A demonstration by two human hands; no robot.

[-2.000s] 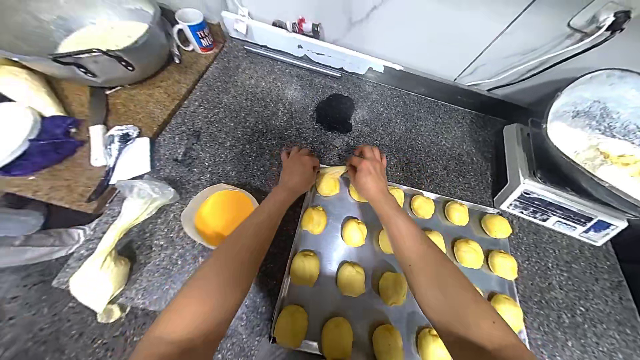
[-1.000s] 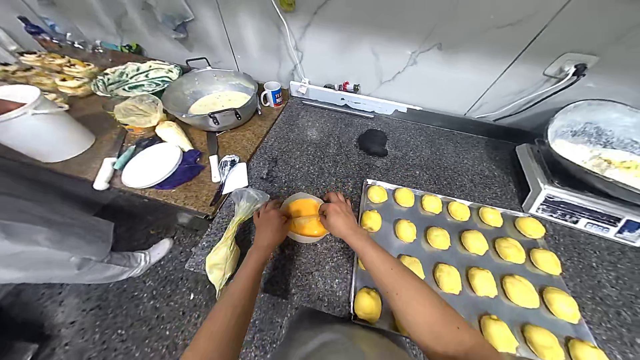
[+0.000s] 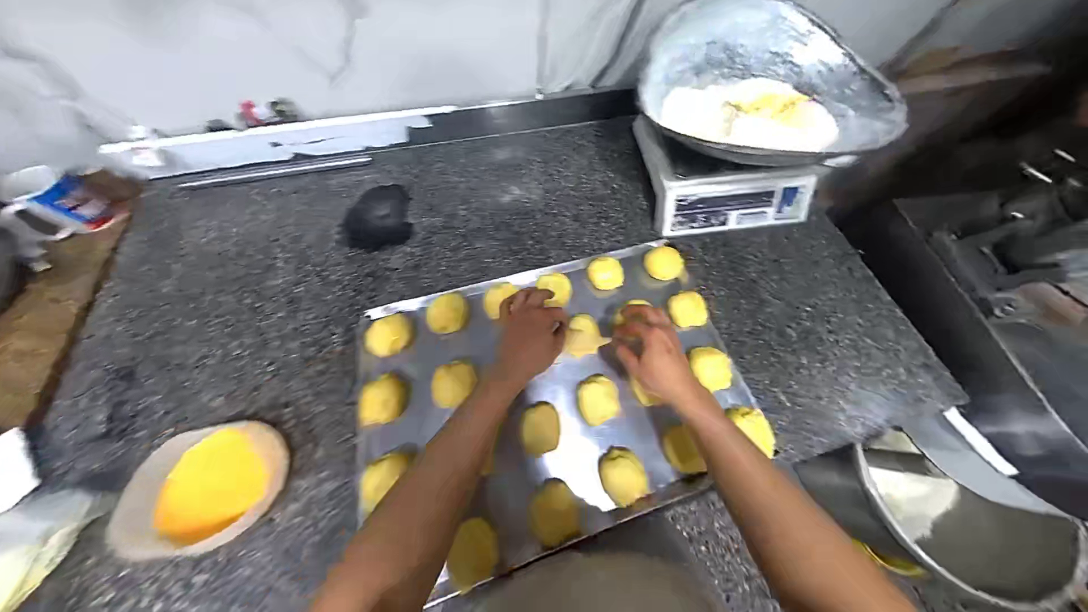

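Note:
A metal baking tray (image 3: 501, 340) holds rows of yellow dough pieces, and both hands are over its upper part. My left hand (image 3: 532, 331) is at the left of a dough piece (image 3: 582, 337), fingers bent. On the other side of that piece is my right hand (image 3: 650, 344), its fingers curled near a thin pale flap at the piece's edge. Blur hides whether the fingers of either hand grip anything. A shallow bowl (image 3: 136, 514) of bright yellow-orange liquid stands on the counter to the left of the tray.
Behind the tray, a white scale (image 3: 735, 204) carries a metal pan (image 3: 858, 102) of white and yellow contents. A black lump (image 3: 378, 217) lies on the granite counter (image 3: 280, 280). A mug (image 3: 72, 200) stands far left, a bag (image 3: 34, 544) lower left, a large metal pot (image 3: 884, 510) lower right.
Both hands were at the bowl of yellow liquid one second ago and are now over the tray, further right. The view has swung right.

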